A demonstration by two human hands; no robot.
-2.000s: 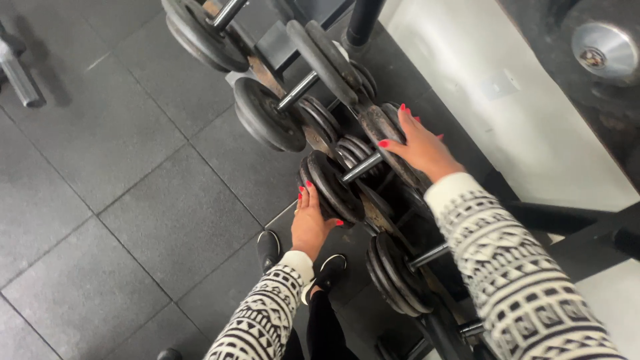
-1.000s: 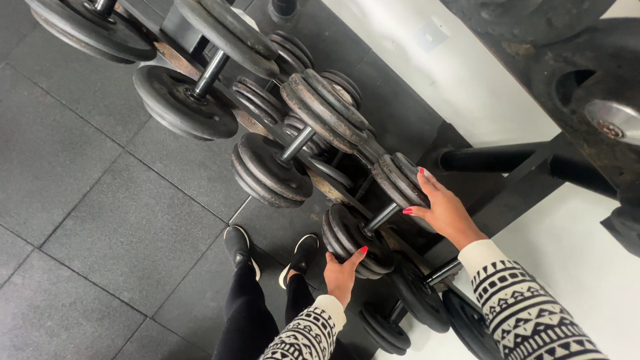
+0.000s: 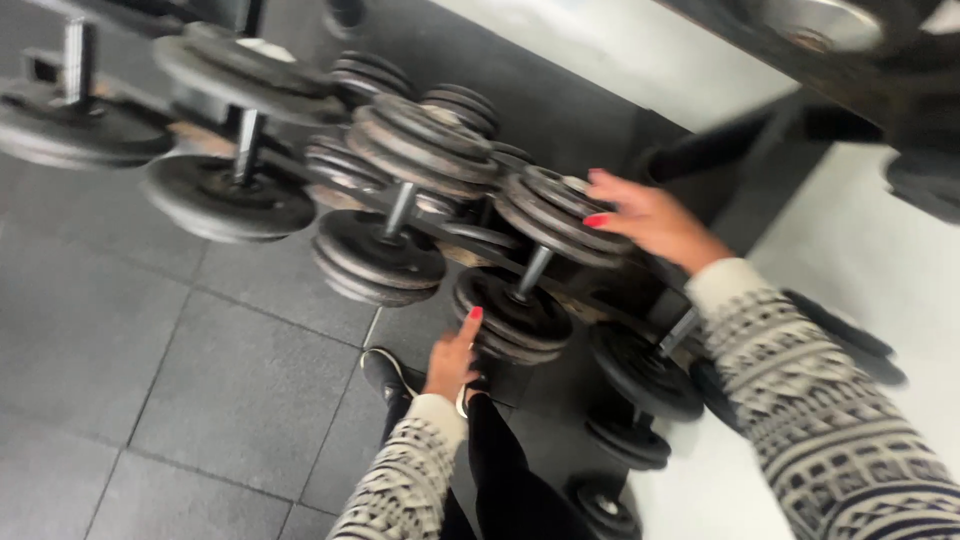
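Observation:
A plate-loaded dumbbell [image 3: 535, 271] lies across the rack between my hands. My left hand [image 3: 452, 360] is at its near plates, thumb or finger raised beside their edge; the other fingers are partly hidden and blurred. My right hand [image 3: 649, 217] has its fingertips at the upper edge of the far plates, fingers apart. Whether either hand presses on the plates is unclear. Just left rests another dumbbell [image 3: 401, 211] with worn plates, and further left a dumbbell with wider plates [image 3: 229, 199].
Smaller dumbbells [image 3: 634, 367] sit to the lower right, and more plates [image 3: 457, 109] lie on a tier behind. A black frame bar [image 3: 750, 150] stands right, before a pale wall [image 3: 585, 60]. My shoes [image 3: 386, 373] are on dark floor tiles [image 3: 247, 382].
Two seconds ago my hands were at the ends of a dumbbell, and they remain around one now. The left hand has turned so a finger points up. The view has shifted and turned.

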